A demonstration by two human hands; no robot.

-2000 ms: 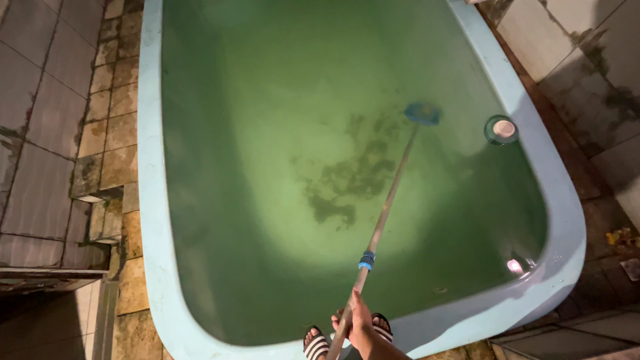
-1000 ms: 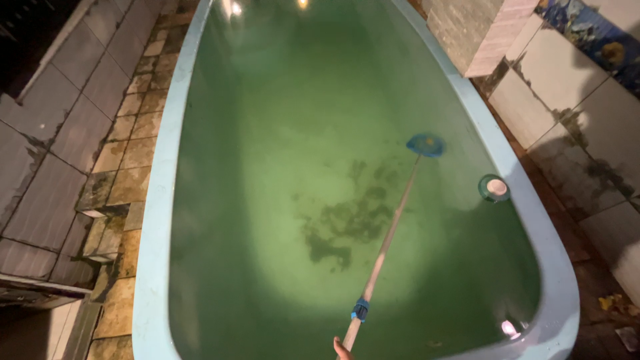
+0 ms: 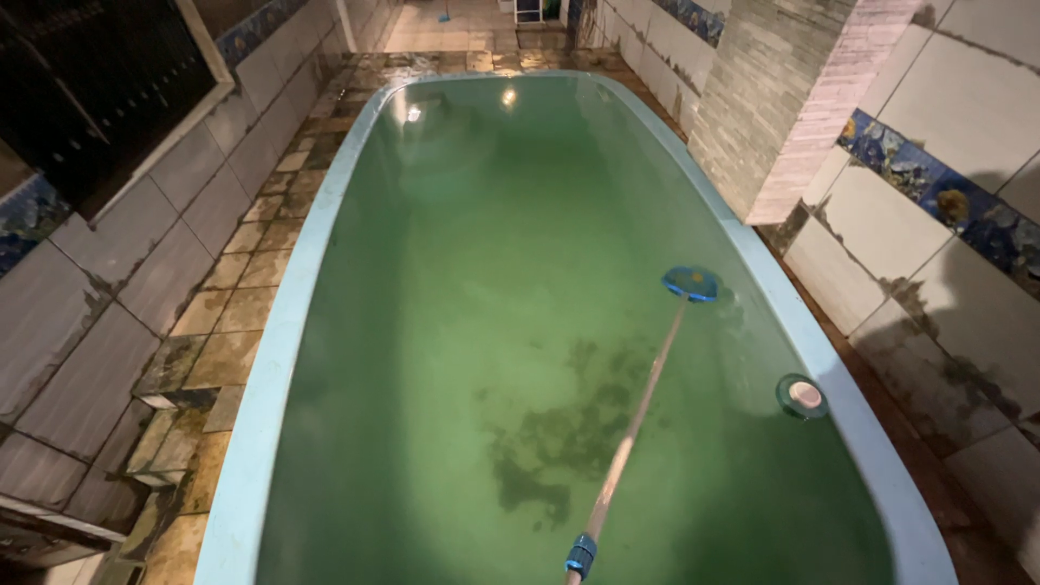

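A blue pool skimmer net (image 3: 691, 283) lies at the water's surface toward the right side of a pool of green water (image 3: 504, 244). Its metal telescopic pole (image 3: 634, 431) slants down to the bottom edge of the head view, with a blue locking collar (image 3: 580, 556) near that edge. Dark patches of sediment (image 3: 569, 447) show under the water left of the pole. Neither of my hands is in the picture, so the grip on the pole is hidden below the frame.
A round floating dispenser (image 3: 804, 396) sits against the light blue pool rim (image 3: 873, 439) on the right. A stone-clad pillar (image 3: 780, 106) stands close to the right rim. Wet stone paving (image 3: 244, 309) runs along the left. Tiled walls flank both sides.
The view has tilted up toward the far end. The hands and striped sandals seen at the bottom two seconds ago are out of view. The net remains in the water on the right side.
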